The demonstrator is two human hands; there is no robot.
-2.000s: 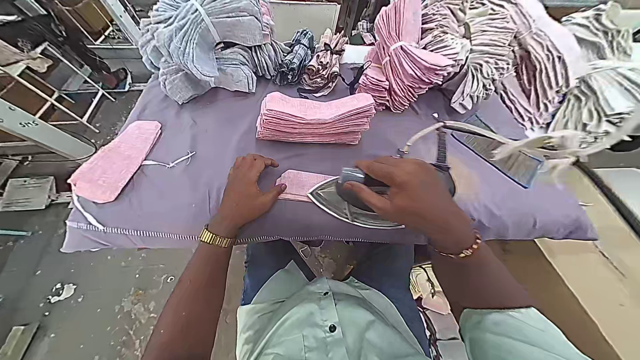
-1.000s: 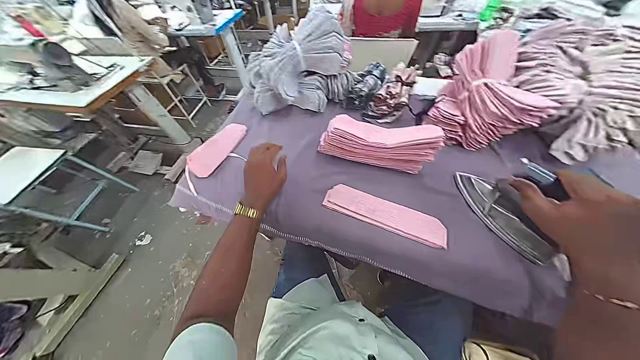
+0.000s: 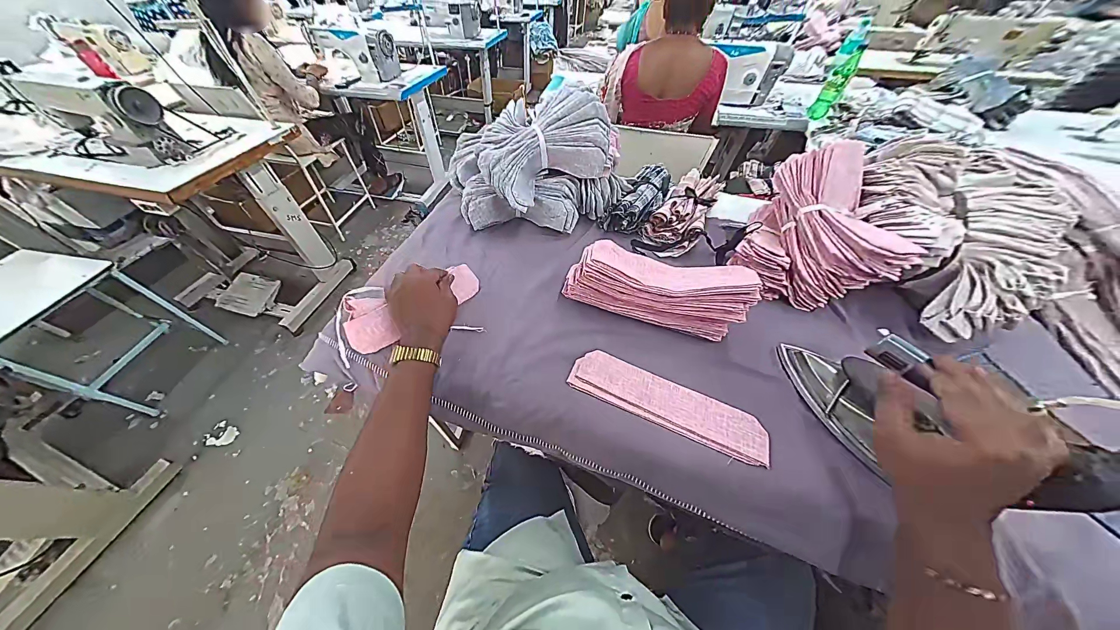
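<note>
My left hand (image 3: 423, 306) is on a pink fabric piece (image 3: 372, 325) at the left end of the padded ironing table (image 3: 516, 350); its fingertips are partly hidden, so its grip is unclear. My right hand (image 3: 962, 437) is on an electric iron (image 3: 840, 394), which lies at the table's right side. Between my hands a short stack of folded pink fabric pieces (image 3: 669, 407) lies near the front edge. Behind it sits a thicker pink stack (image 3: 662, 289). A white string (image 3: 468, 328) lies beside the left piece.
Tied bundles of grey (image 3: 538, 157), pink (image 3: 822, 223) and striped fabric (image 3: 997, 227) line the table's back. Small dark plaid (image 3: 643, 197) and patterned bundles (image 3: 682, 214) sit between them. Sewing tables (image 3: 175, 179) stand at left. A person in a red top (image 3: 669, 83) is seated beyond.
My left hand has moved left from the front pink pieces to the piece at the table's left end. My right hand has moved the iron off those pieces to the right. The view has shifted.
</note>
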